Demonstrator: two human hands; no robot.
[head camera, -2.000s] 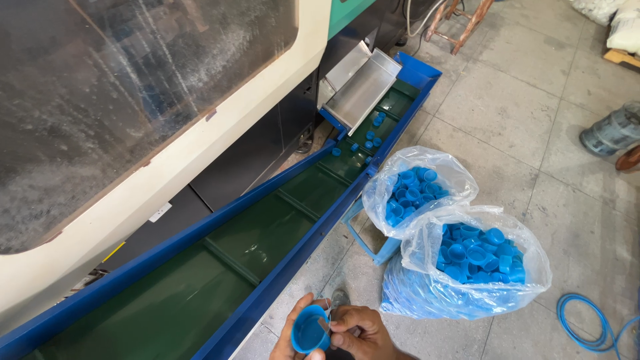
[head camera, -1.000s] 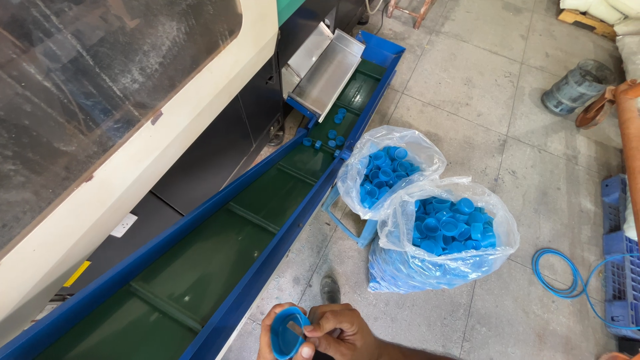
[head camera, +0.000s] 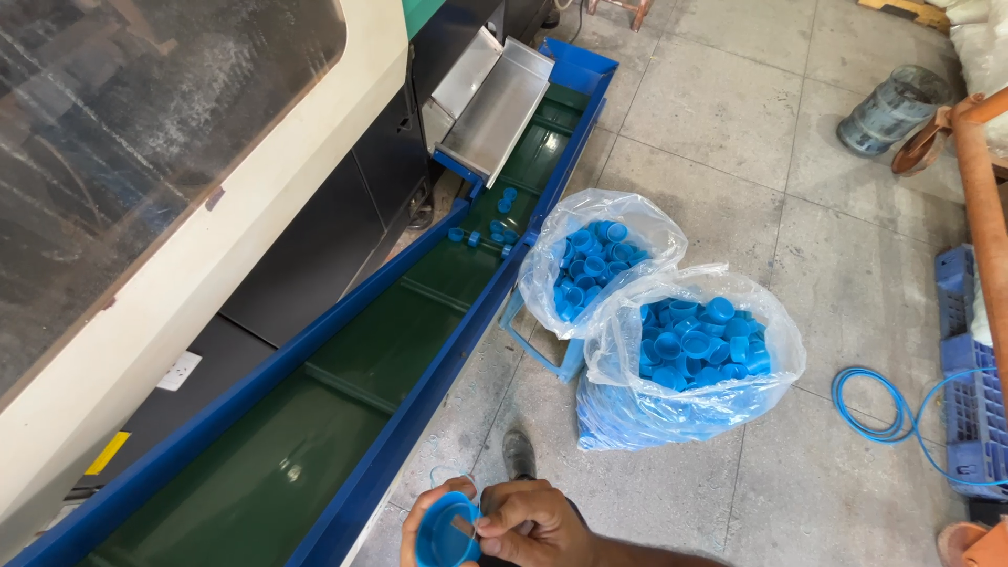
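Note:
My left hand (head camera: 413, 516) holds a blue plastic cap (head camera: 446, 531) with its open side facing up. My right hand (head camera: 535, 524) pinches a small thin blade-like piece (head camera: 463, 525) at the cap's right rim; its exact kind cannot be told. Ahead, several blue caps (head camera: 505, 205) lie on the green conveyor belt (head camera: 425, 303) below a metal chute (head camera: 504, 102). Right of the conveyor, two clear plastic bags (head camera: 787, 346) stand open, filled with blue caps (head camera: 697, 344).
The conveyor's blue side rail (head camera: 409, 409) runs diagonally beside a large machine (head camera: 315, 102). A coiled blue hose (head camera: 870, 433) lies on the floor at right, near a blue plastic pallet (head camera: 965, 378), a translucent jug (head camera: 890, 110) and an orange metal bar (head camera: 980, 189). A shoe (head camera: 518, 453) shows beyond my hands.
Both hands stay on the cap and the thin piece. The caps on the belt have moved down it, away from the chute. The view has shifted to the right.

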